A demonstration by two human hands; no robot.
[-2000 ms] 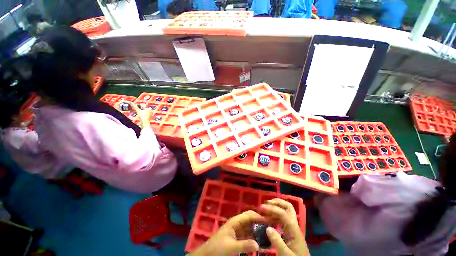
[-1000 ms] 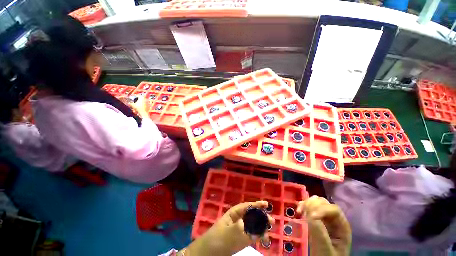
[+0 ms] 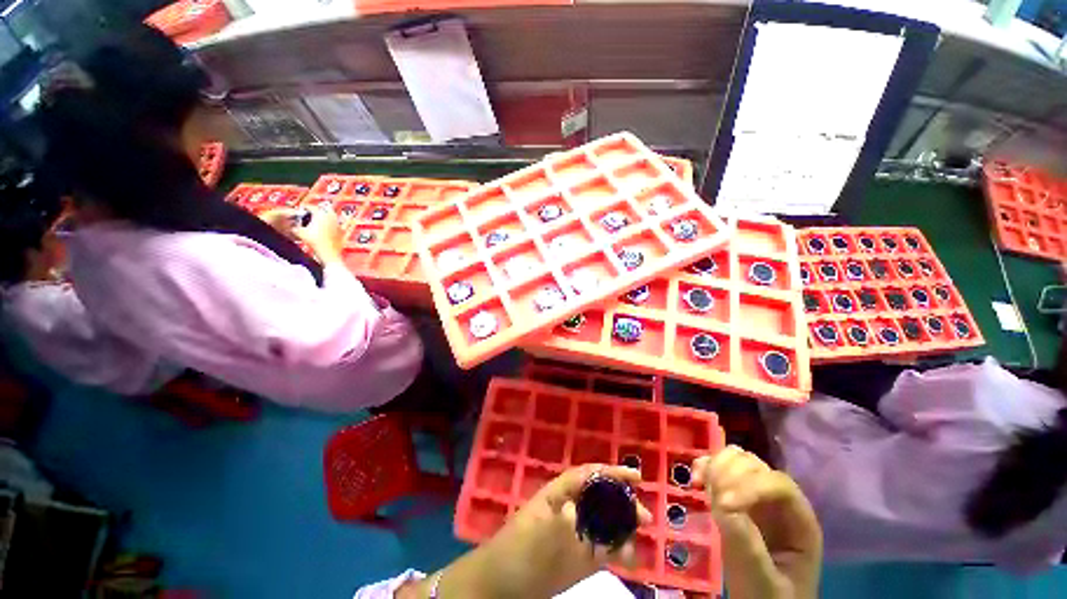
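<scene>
My left hand holds a round dark watch head with its dark round side up, above the lap-level red-orange tray. My right hand is raised just right of it, thumb and fingertips pinched together; whether something thin is between them cannot be told. The lap-level tray has dark-faced watch heads in pockets on its right side, and the visible pockets on its left look empty. The hands hide part of its lower area. A white piece shows under my left hand at the bottom edge.
Two crossed trays with watch heads lie ahead. More trays lie left and right on the green bench. People in pink sit left and right. A red stool stands at lower left. A white-papered board leans behind.
From two seconds ago, my right hand has moved off the watch head to the right, leaving it in my left. Since one second ago, the hands have barely moved; the view has tilted down slightly.
</scene>
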